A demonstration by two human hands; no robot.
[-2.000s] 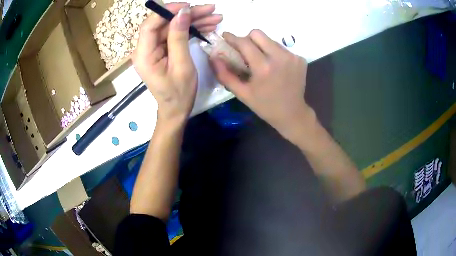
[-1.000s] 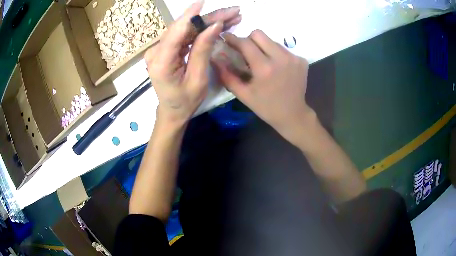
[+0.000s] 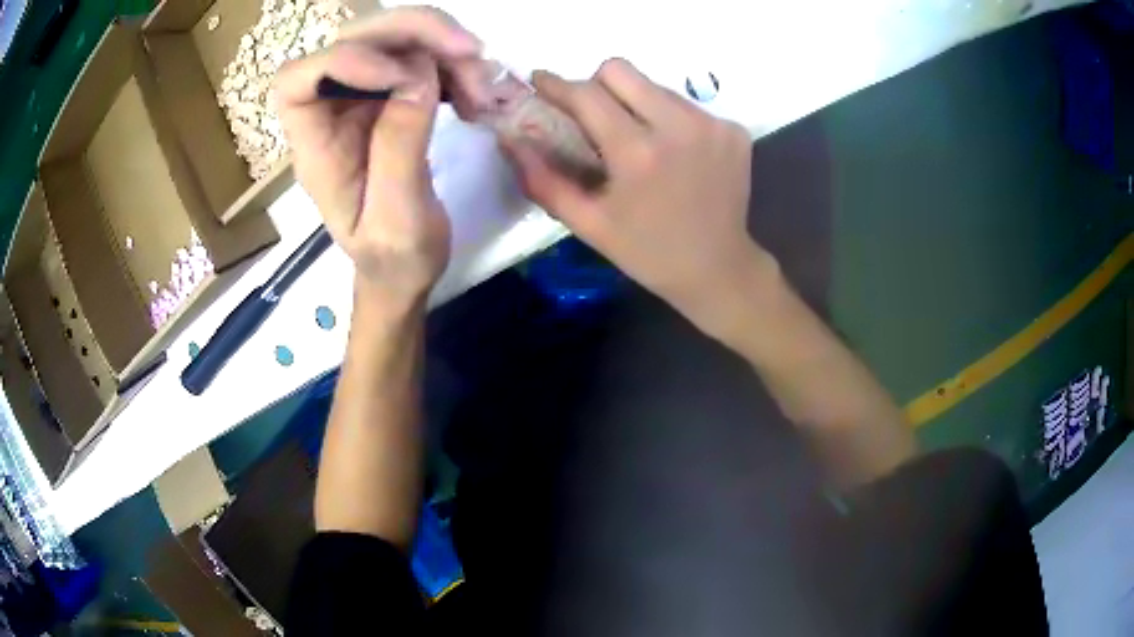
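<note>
My left hand (image 3: 379, 143) holds dark tweezers (image 3: 354, 90) between thumb and fingers; their tips are hidden. My right hand (image 3: 659, 174) is closed around a pale pinkish-beige housing (image 3: 553, 134), with a darker part at its lower end. My left fingertips are at the housing's upper left end, above the white bench edge. Blur hides the small details there.
Cardboard trays (image 3: 189, 143) at the upper left hold beige (image 3: 267, 75), pink (image 3: 183, 284) and black small pieces. A hammer (image 3: 236, 339) and green dots (image 3: 325, 317) lie on the white surface (image 3: 497, 249). An open carton (image 3: 193, 492) is at the lower left.
My left hand first moved right, then back left, and its fingers are now curled at the housing. The tweezers now lie flatter. My right hand has shifted slightly left and keeps the housing.
</note>
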